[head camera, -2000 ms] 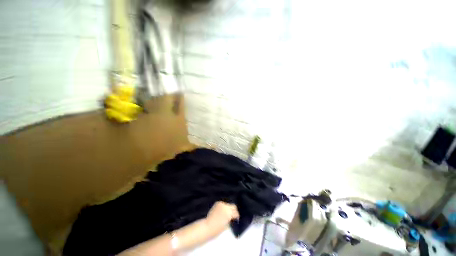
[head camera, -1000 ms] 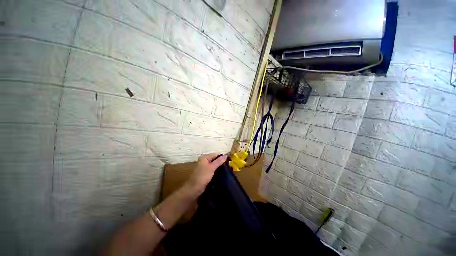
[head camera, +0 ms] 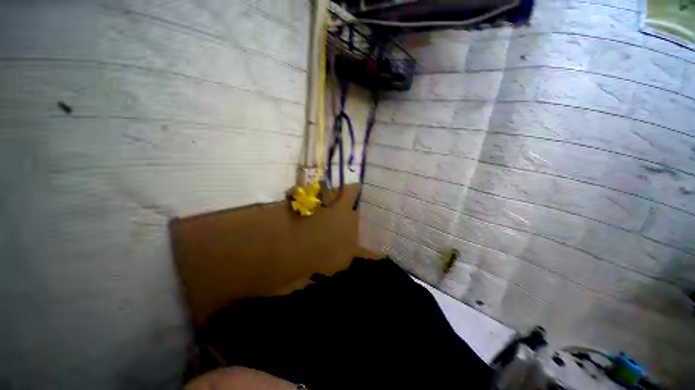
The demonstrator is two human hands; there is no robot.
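The black garment lies heaped at the bottom centre, in front of the brown cardboard and left of the sewing machine. A strip of bare skin with a bracelet, seemingly my left forearm, shows at the bottom edge over the garment's near side. My left hand itself is cut off by the frame, so its hold cannot be seen. My right hand is out of the picture. The sewing machine head shows partly at the bottom right, with its needle area out of view.
Brown cardboard guard stands behind the garment. A yellow plug and dark hanging straps are on the wall above. A yellow-green screwdriver handle is by the right wall. A strip of white table shows beside the machine.
The view has tipped down and turned right, bringing the machine back in. My left hand, which held up a black edge near the plug, has dropped out of view. The garment lies lower.
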